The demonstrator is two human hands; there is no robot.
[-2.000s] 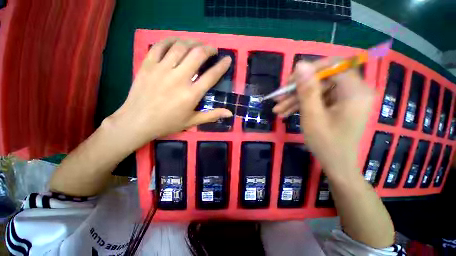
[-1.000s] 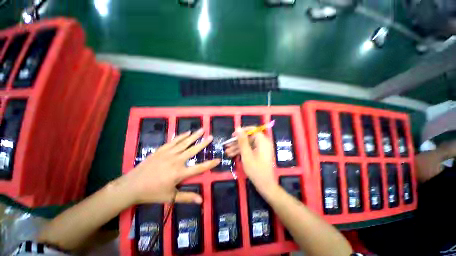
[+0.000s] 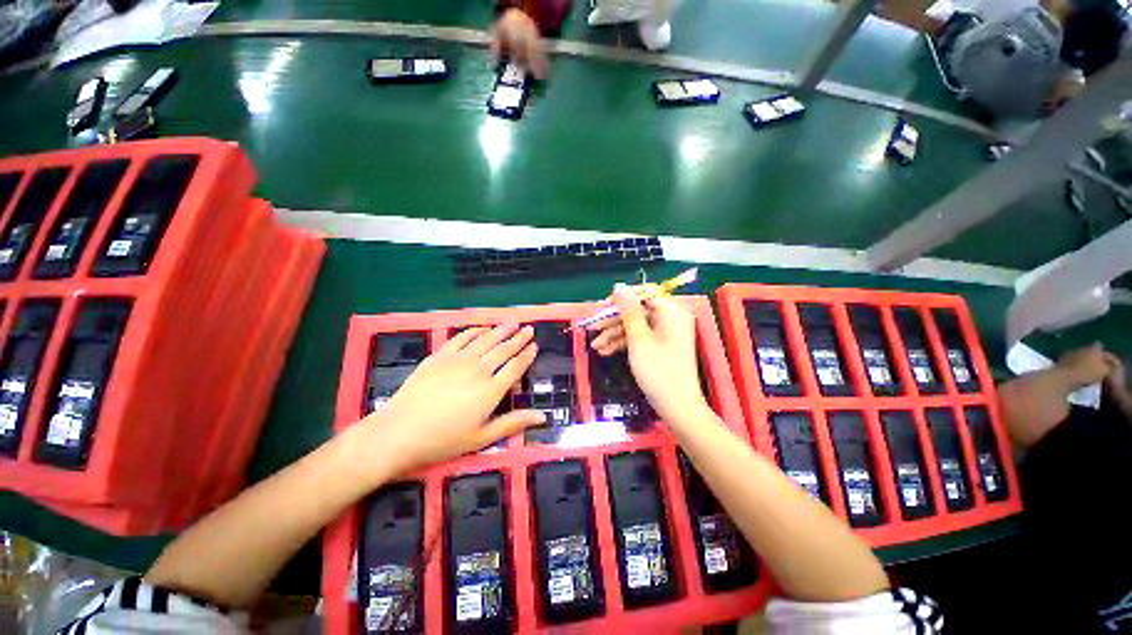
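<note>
A red-orange foam tray [image 3: 338,546] holds two rows of black phones, backs up. My left hand [image 3: 453,395] lies spread, palm down, over the back row's left part. A clear shiny carrier strip [image 3: 593,433] with black squares lies across phones beside its thumb. My right hand [image 3: 648,345] holds thin tweezers [image 3: 605,313], with a yellow rear part, above the back row. The tweezers' tip points left, over a back-row phone [image 3: 548,357]. Whether the tip holds a black piece cannot be told.
A second filled tray [image 3: 884,399] adjoins on the right. Thick stacked trays [image 3: 199,360] stand at left, phones on top. A black gridded pad sheet [image 3: 559,259] lies beyond the tray. The green conveyor [image 3: 596,149] carries loose phones; another person's hand [image 3: 519,45] touches one. Another person's arm [image 3: 1049,395] is at right.
The view has tilted up, showing more of the conveyor. My left hand's fingers have drawn closer together. The tweezers have moved slightly away from the strip, toward the tray's back edge.
</note>
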